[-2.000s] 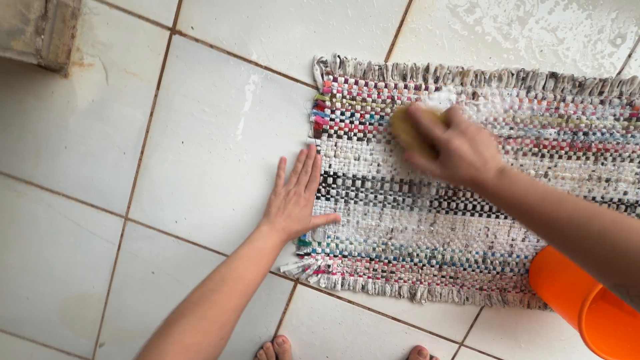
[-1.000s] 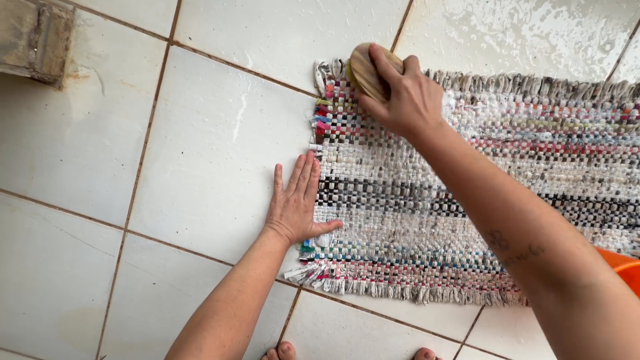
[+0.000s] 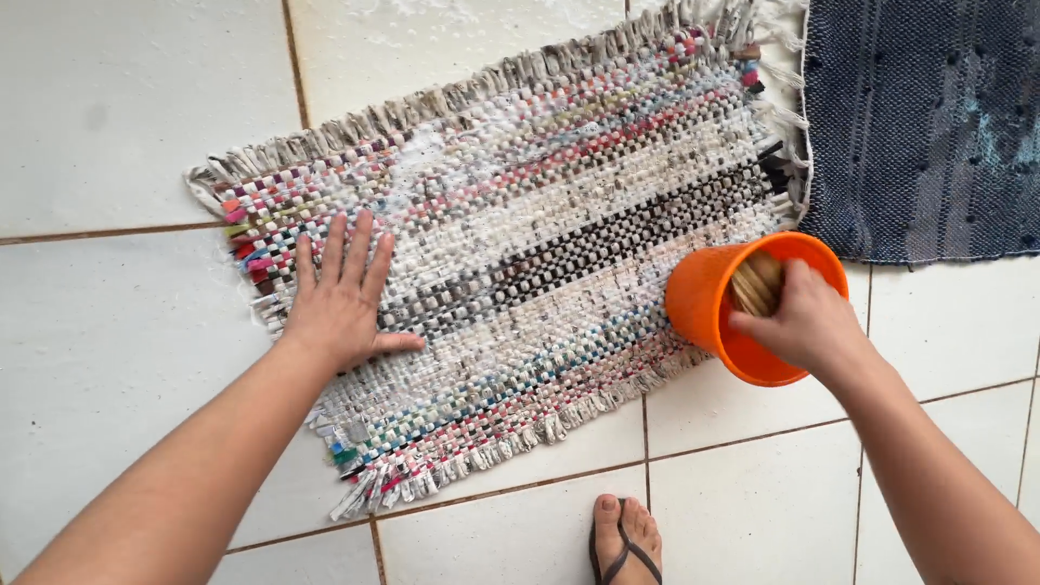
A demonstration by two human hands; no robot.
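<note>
A woven rag rug (image 3: 569, 236) with fringed edges and multicoloured stripes lies on the tiled floor, white foam on its upper left part. My left hand (image 3: 341, 301) rests flat on the rug's left end, fingers spread, holding nothing. An orange plastic bucket (image 3: 699, 292) stands at the rug's lower right edge. Inside its mouth my right hand (image 3: 800, 313) grips a scrubbing brush (image 3: 756, 284) with a wooden back; its bristles and the bucket's bottom are hidden.
A dark blue woven mat (image 3: 918, 138) lies at the upper right, close to the rug's fringed right end. A foot in a flip-flop (image 3: 626, 544) stands on the white tiles below the rug. The tiles (image 3: 463, 41) above the rug look wet.
My right hand has moved with the brush from the rug's upper left corner into the orange bucket. My left hand now lies further onto the rug. The view has shifted to the right.
</note>
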